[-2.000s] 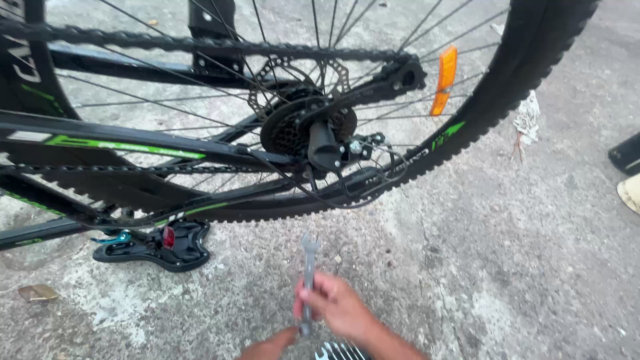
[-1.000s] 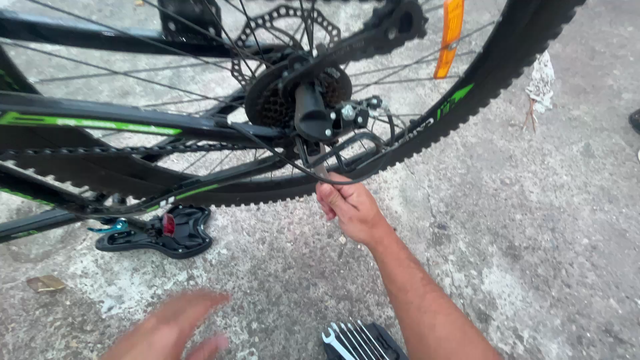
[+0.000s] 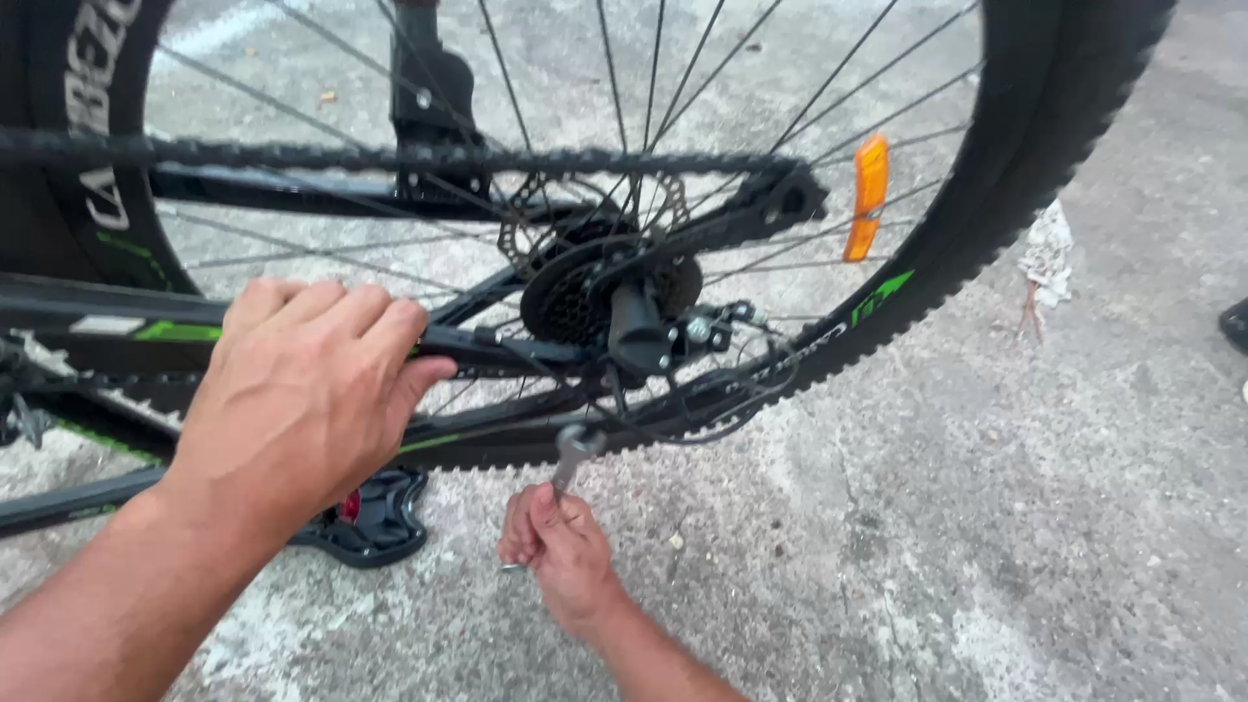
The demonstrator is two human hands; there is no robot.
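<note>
My left hand (image 3: 302,390) grips the black and green frame tube (image 3: 166,327) of an upturned bicycle, left of its rear hub. A metal open-end wrench (image 3: 577,453) is held in my right hand (image 3: 561,546), its head just below the rear tire (image 3: 1024,185) and the derailleur area. The rear derailleur (image 3: 717,327) sits right of the black axle-side cover (image 3: 639,331). Behind that cover are the cassette (image 3: 565,297) and the brake disc (image 3: 517,229). A chain (image 3: 585,161) runs across the spokes to a dark crank arm or guard (image 3: 780,200).
The black bicycle saddle (image 3: 380,526) rests on the rough concrete ground (image 3: 877,546), below the frame. An orange reflector (image 3: 866,198) is on the spokes. A crumpled white scrap (image 3: 1048,253) lies right of the tire, and a dark object (image 3: 1236,324) shows at the right edge.
My left hand has come up from the lower left onto the frame tube. My right hand, with the wrench, has moved down from beside the derailleur. The wrench set seen earlier is out of view.
</note>
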